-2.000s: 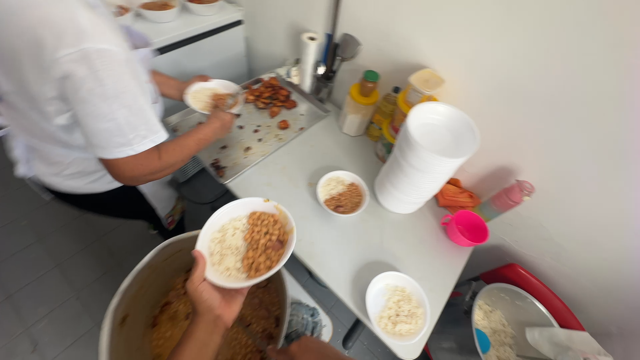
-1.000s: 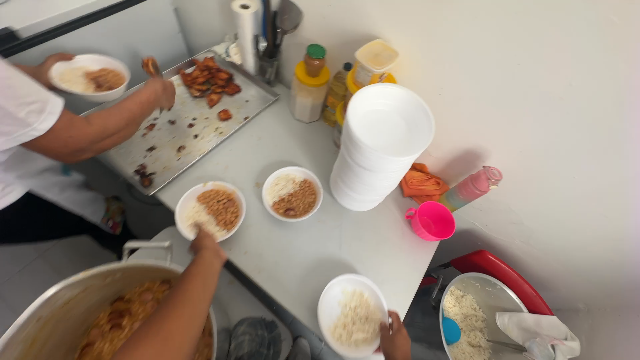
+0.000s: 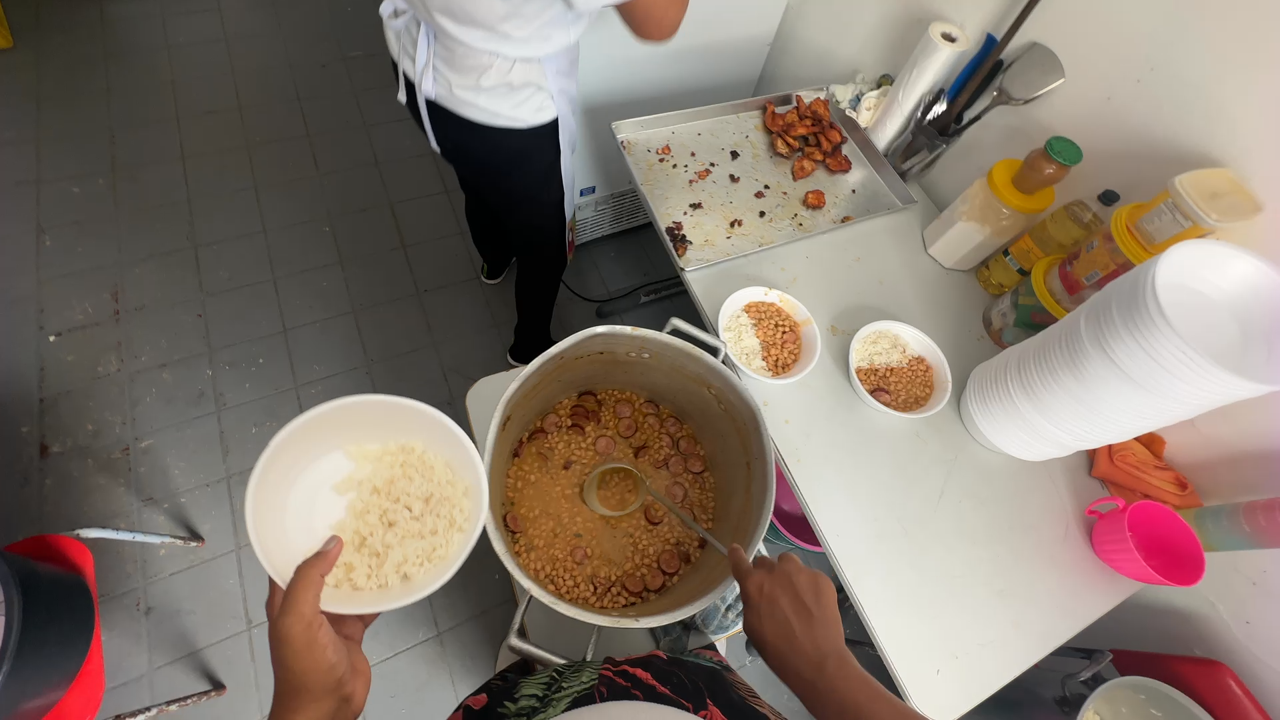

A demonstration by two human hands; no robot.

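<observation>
My left hand (image 3: 318, 630) holds a white foam bowl (image 3: 285, 500) by its rim, thumb inside, left of the pot. Cooked rice (image 3: 405, 515) fills the bowl's right side; its left side is bare. My right hand (image 3: 790, 610) grips the handle of a metal ladle (image 3: 617, 489), whose bowl sits in the bean stew with sausage slices (image 3: 560, 540). That stew is in a large aluminium pot (image 3: 740, 440). On the white table, right of the pot, two foam bowls hold rice and beans, one bowl (image 3: 728, 305) nearer the pot and another (image 3: 940, 375) beside it.
A metal tray (image 3: 720, 215) with browned meat pieces lies at the table's far end. A tall stack of foam bowls (image 3: 1100, 360), jars (image 3: 985, 215), an orange cloth (image 3: 1140, 470) and a pink cup (image 3: 1148, 542) stand along the wall. A person in a white apron (image 3: 490, 70) stands beyond the pot.
My left hand has let go of the filled bowl on the table. The rice bowl, earlier at the table's near edge by my right hand, is now in my left; my right holds the ladle.
</observation>
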